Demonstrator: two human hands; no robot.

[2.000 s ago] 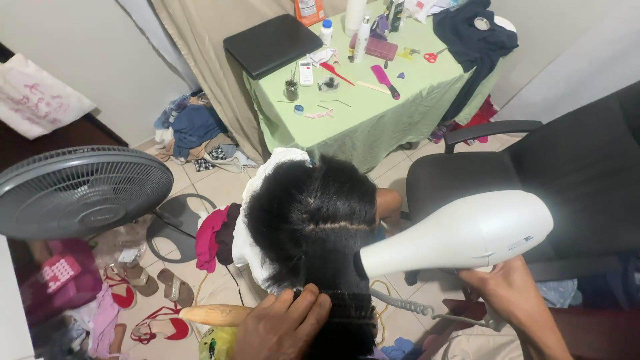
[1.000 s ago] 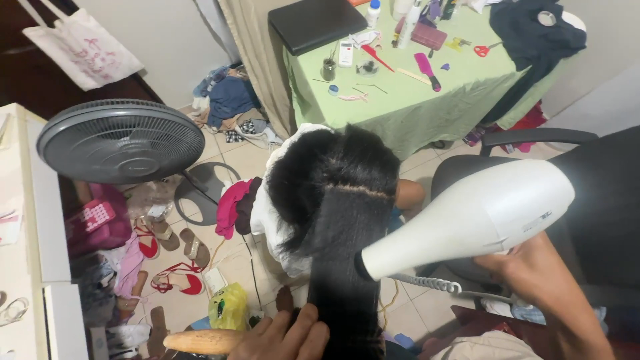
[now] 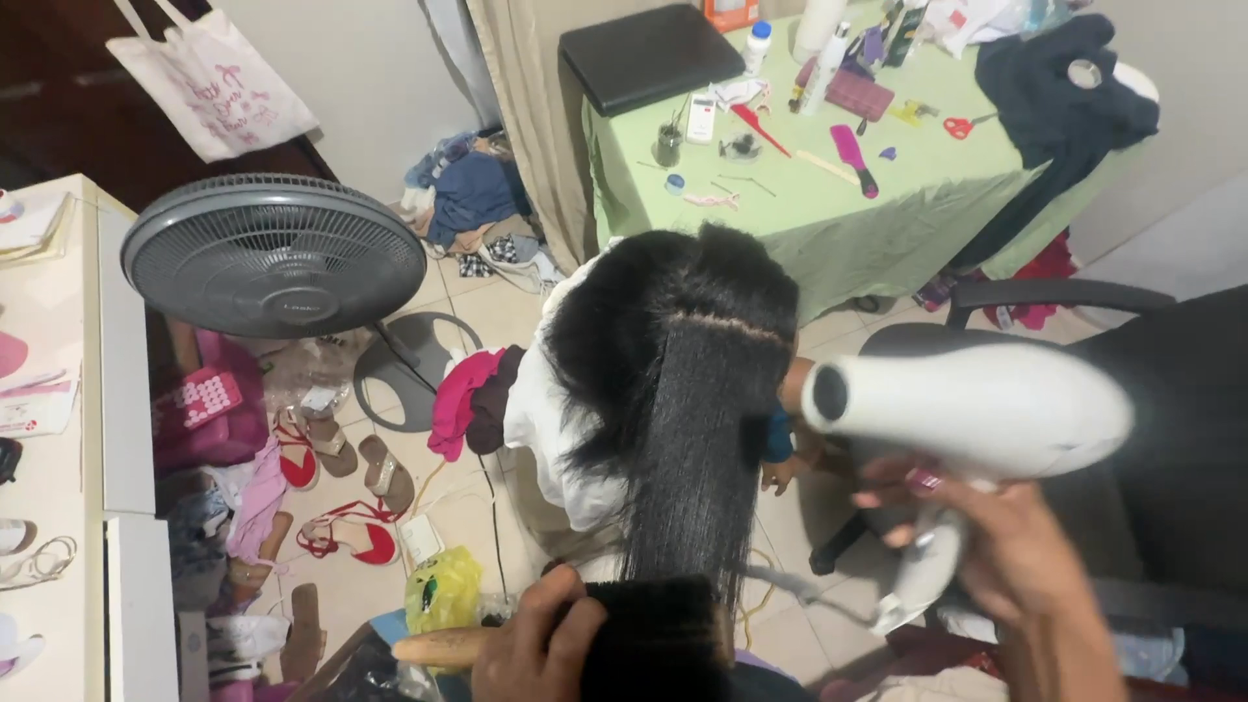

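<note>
A person with black hair (image 3: 697, 448) sits below me, back of the head upward, a white cloth (image 3: 551, 429) at the shoulder. My left hand (image 3: 541, 639) grips a hairbrush by its wooden handle (image 3: 444, 647); the dark bristles (image 3: 653, 634) lie at the lower ends of a straight length of hair. A pale parting line crosses the head above it. In my right hand (image 3: 985, 546) is a white hair dryer (image 3: 975, 405), held by its handle to the right of the hair, its round dark nozzle facing left. The dryer's cord runs down and left.
A grey fan (image 3: 283, 258) stands at left beside a cream dresser (image 3: 83, 351). Sandals (image 3: 385, 473) and clothes litter the floor. Ahead is a green-covered table (image 3: 809, 205) with a black laptop (image 3: 648, 58) and a pink brush (image 3: 853, 161). A black office chair (image 3: 1150, 429) is at right.
The dryer's nozzle, earlier against the hair, now stands apart from it to the right. The brush bristles have come into sight at the hair's lower ends.
</note>
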